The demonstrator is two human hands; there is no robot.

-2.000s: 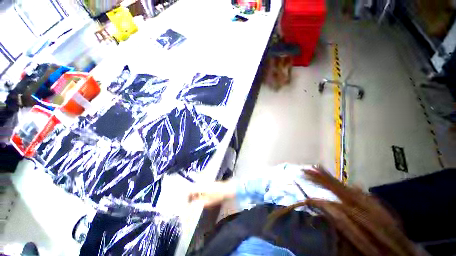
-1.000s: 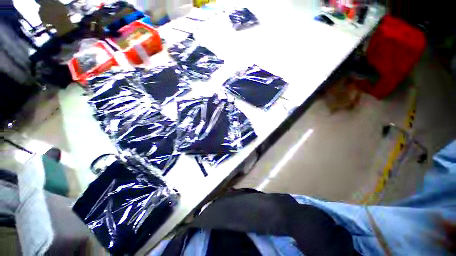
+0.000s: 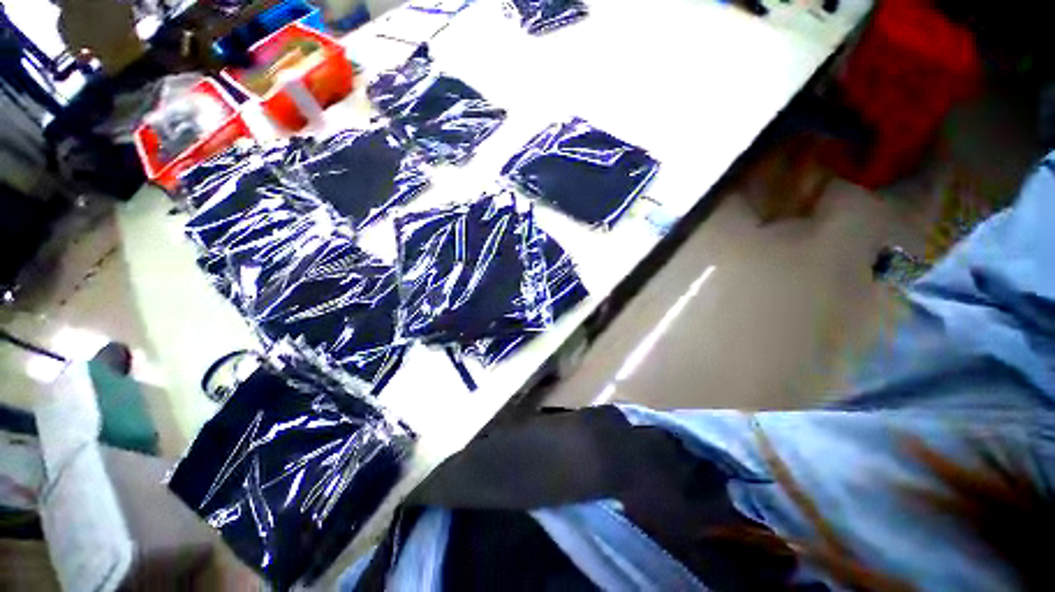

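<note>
Several dark bagged garments lie on the white table (image 3: 445,405). One bagged garment (image 3: 289,463) is at the near end and reaches the table's edge. A stack of bagged garments (image 3: 463,272) lies near the right edge, its pieces overlapping at uneven angles. Other bagged garments (image 3: 307,283) overlap in a row to its left. A single bagged garment (image 3: 584,174) lies apart, further along the right edge. A dark strap loop (image 3: 226,376) shows beside the nearest piece. Neither of my hands is in the picture; a blue sleeve shows at the right.
Red baskets (image 3: 295,81) holding clear bags and small items stand at the table's left edge, with a blue bin (image 3: 272,26) beyond. A large red object (image 3: 908,93) stands on the floor at the upper right. A grey cloth-like item (image 3: 87,474) is at the lower left.
The view has swung towards the table's near end, then shifted slightly. The hand seen at the near edge two seconds ago is out of view. The bagged garments look unmoved since one second ago.
</note>
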